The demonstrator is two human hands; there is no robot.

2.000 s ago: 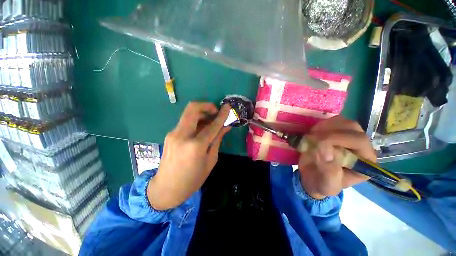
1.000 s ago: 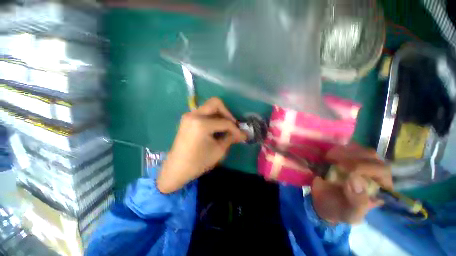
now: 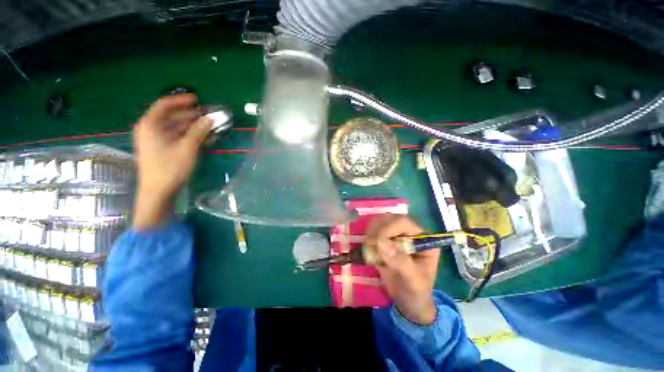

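My left hand (image 3: 169, 149) is stretched out at the upper left, over the belt's red line. Its fingers hold a round black unit (image 3: 218, 122) with a white part on it. My right hand (image 3: 405, 263) holds the soldering iron (image 3: 371, 253) like a pen, above the pink checked block (image 3: 351, 283). The iron's tip lies over the near edge of a pale grey round pad (image 3: 311, 248), which carries no unit. A thin white tool with a yellow end (image 3: 238, 224) lies on the green mat.
The clear fume funnel (image 3: 291, 160) hangs centrally. Metal wool (image 3: 363, 152) sits in a round bowl. A metal-edged tray (image 3: 456, 231) holds black cloth and a yellow sponge (image 3: 486, 219). Stacked component trays (image 3: 51, 240) stand left. Black units (image 3: 522, 81) sit on the belt. Blue clothing shows at right.
My left hand has moved from the work spot to the far left with the unit, leaving the pad bare. My right hand still holds the iron. The view has shifted to show the belt.
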